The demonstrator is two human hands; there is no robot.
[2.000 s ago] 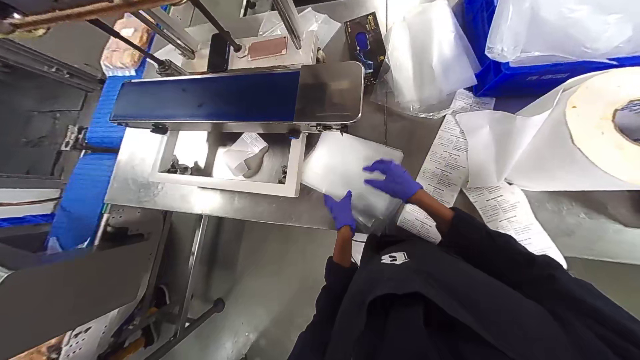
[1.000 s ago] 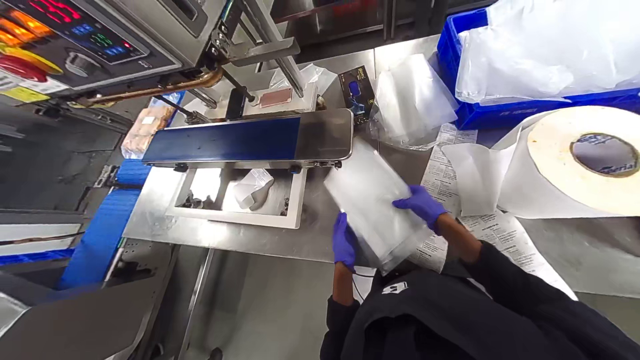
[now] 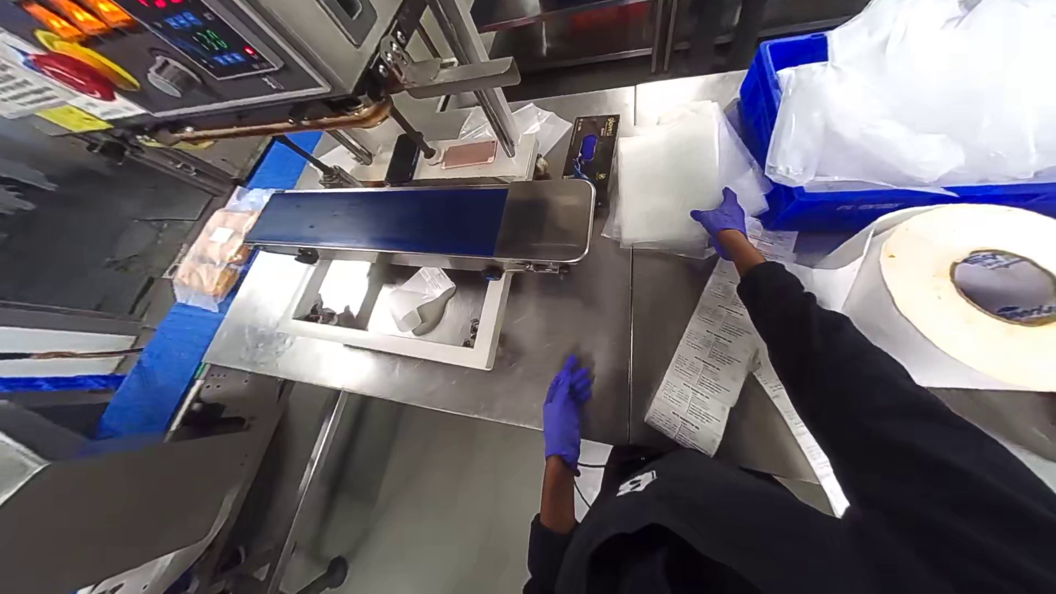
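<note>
My right hand (image 3: 723, 221), in a purple glove, is on the lower right edge of a stack of clear plastic bags (image 3: 670, 186); whether it grips the sheets is hard to tell. Nothing is held in my left hand (image 3: 568, 408), also gloved, whose fingers are partly spread over the front edge of the steel table (image 3: 577, 322). Between the hands and to the right lies a strip of printed labels (image 3: 705, 363). A small conveyor with a blue belt (image 3: 379, 221) is left of the bags.
A large label roll (image 3: 924, 289) lies at the right, below a blue crate (image 3: 796, 206) heaped with plastic bags. A glove box (image 3: 592, 153) stands behind the conveyor's end. At the upper left is a machine control panel (image 3: 206, 49); packed food (image 3: 216, 256) rests on a blue belt at the left.
The bags that were between both hands near the front edge are at the back with the other bags. My right hand has moved there; my left hand is off them. The view has shifted.
</note>
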